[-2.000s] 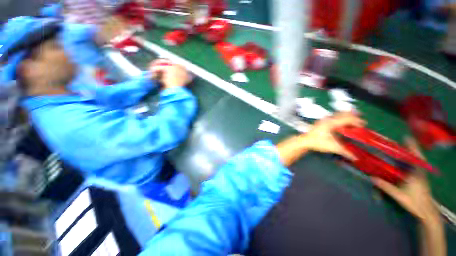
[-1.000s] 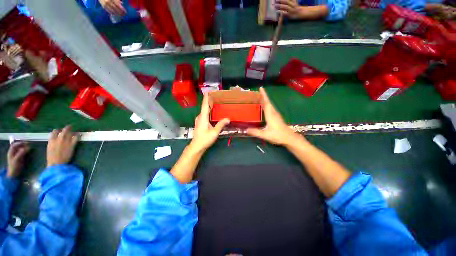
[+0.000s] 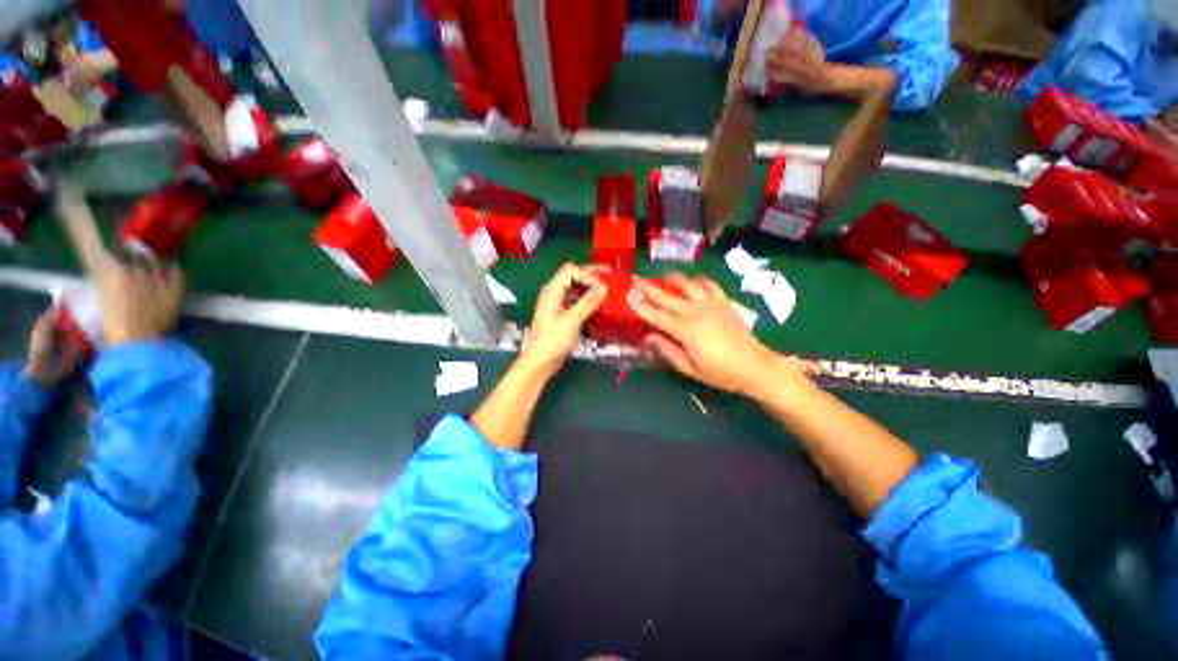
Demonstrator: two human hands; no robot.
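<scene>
A small red carton point(image 3: 618, 310) is at the belt's near rail, straight ahead. Its lid side shows red and no open inside is visible. My left hand point(image 3: 558, 320) grips its left end, thumb and fingers at the edge. My right hand point(image 3: 708, 333) lies over its right part with the fingers flat on top, hiding that end. Both hands are bare below blue sleeves. Another red carton point(image 3: 615, 235) stands on the belt directly behind it.
Two cartons with raised brown lids point(image 3: 731, 165) point(image 3: 855, 145) and other red cartons point(image 3: 904, 251) are on the green belt point(image 3: 517, 300). A slanting frame post point(image 3: 375, 168) stands left of my hands. Other workers' hands point(image 3: 140, 300) point(image 3: 796, 60) are near. The black mat point(image 3: 685, 542) lies before me.
The carton's raised brown lid and open red-orange inside no longer show; its red outside does. My right hand has moved onto its top. The view has shifted, with more belt cartons near the post.
</scene>
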